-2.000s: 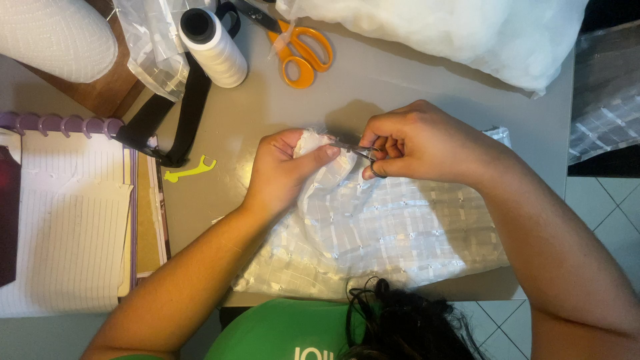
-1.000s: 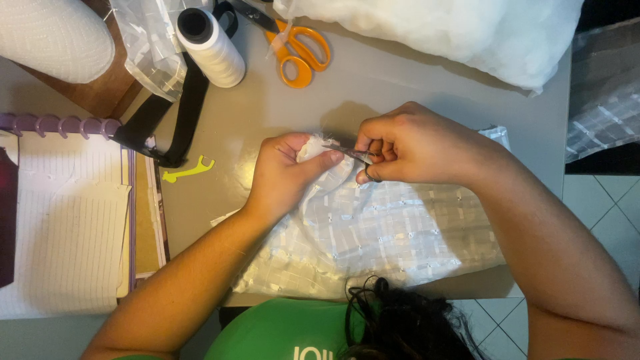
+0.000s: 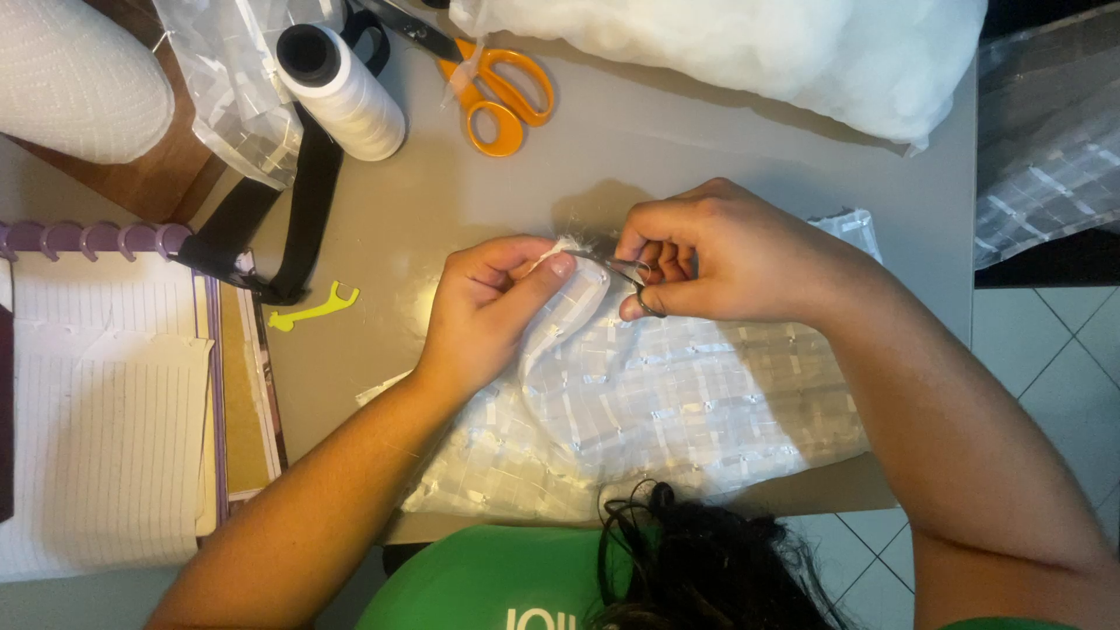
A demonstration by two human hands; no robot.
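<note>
My left hand (image 3: 494,306) pinches the frayed edge of a sheer white checked fabric (image 3: 665,385) between thumb and fingers. A pair of small scissors (image 3: 623,269) is in my right hand (image 3: 709,254), with a finger and thumb at the handle loops. Its blades lie against the fabric edge beside my left thumb; whether the blades are parted is hard to tell. Loose threads stick up at that edge. The rest of the fabric spreads over the grey table below both hands and reaches its front edge.
Orange-handled scissors (image 3: 497,129), a cone of white thread (image 3: 359,105) and a black strap (image 3: 313,188) lie farther back. At the left are a yellow-green plastic piece (image 3: 315,308), a ring-bound notebook (image 3: 96,420) and a paper roll (image 3: 79,79). A bag of white stuffing (image 3: 752,52) sits back right.
</note>
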